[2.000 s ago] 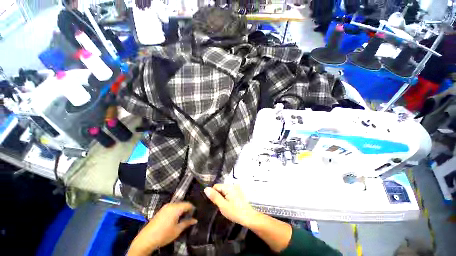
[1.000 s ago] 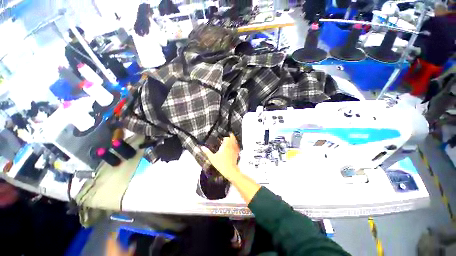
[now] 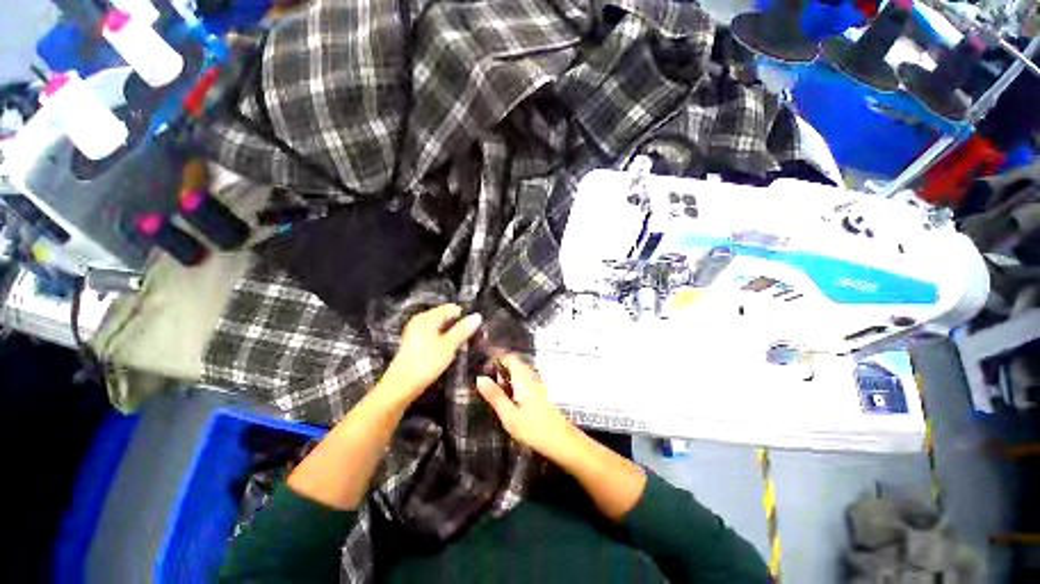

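A large plaid garment (image 3: 336, 91) in black, grey and white check lies heaped over the table, left of the sewing machine's needle area, and hangs over the front edge onto my lap. A plain black fabric panel (image 3: 359, 257) shows among the plaid. My left hand (image 3: 431, 348) holds the cloth between thumb and fingers at the table's front. My right hand (image 3: 519, 399) is just right of it and lower, fingers curled on the garment's dark edge. The fingertips are partly hidden in the folds. The white sewing machine (image 3: 787, 268) with a blue band stands right of the cloth.
A blue bin (image 3: 205, 491) with dark cloth inside stands below the table at left. Khaki cloth (image 3: 171, 319) lies at the left. Black thread cones with pink tops (image 3: 171, 237) and white cones (image 3: 86, 120) stand by the neighbouring machine. A brownish heap (image 3: 907, 536) lies on the floor at right.
One second ago my right hand was up on the cloth by the needle and my left was low and blurred. Now both hold cloth at the front edge, and the garment is pulled towards me.
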